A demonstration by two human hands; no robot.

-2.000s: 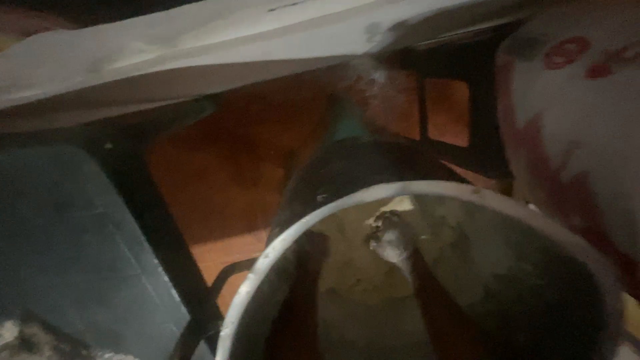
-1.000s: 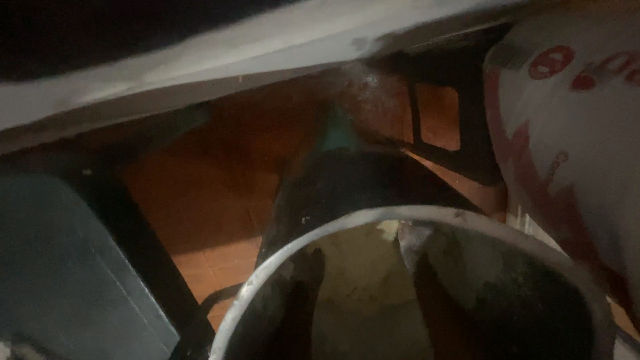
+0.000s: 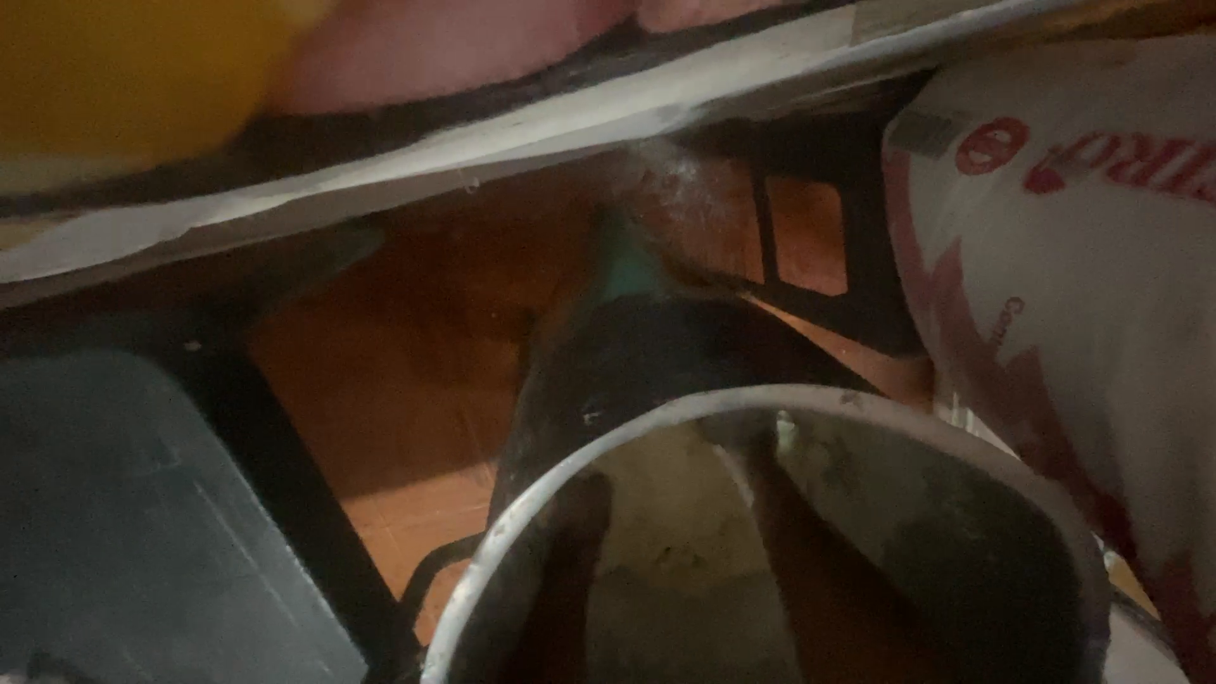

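A deep round bucket (image 3: 541, 484) with a pale, smeared rim fills the lower middle of the head view, with a pale doughy or powdery mass (image 3: 679, 532) inside. Both my forearms are over it. My left hand (image 3: 584, 499) is a dark shape at the inner left side, its fingers lost in shadow. Near the far inner wall is my right hand (image 3: 746, 442), blurred, with a small pale lump or smear beside it. Whether either hand grips anything cannot be made out.
A white sack (image 3: 1064, 256) with red print bulges at the right. At the left lies a grey panel (image 3: 152, 513) with a black frame. Orange tiled floor (image 3: 408, 408) shows beyond the bucket. A pale edge (image 3: 570, 119) crosses the top, with blurred yellow (image 3: 123, 76) and pink (image 3: 456, 47) shapes above it.
Blurred yellow and pink shapes have appeared above the pale edge. My right hand, pale and coated two seconds ago near the far inner wall, now shows darker and less plainly.
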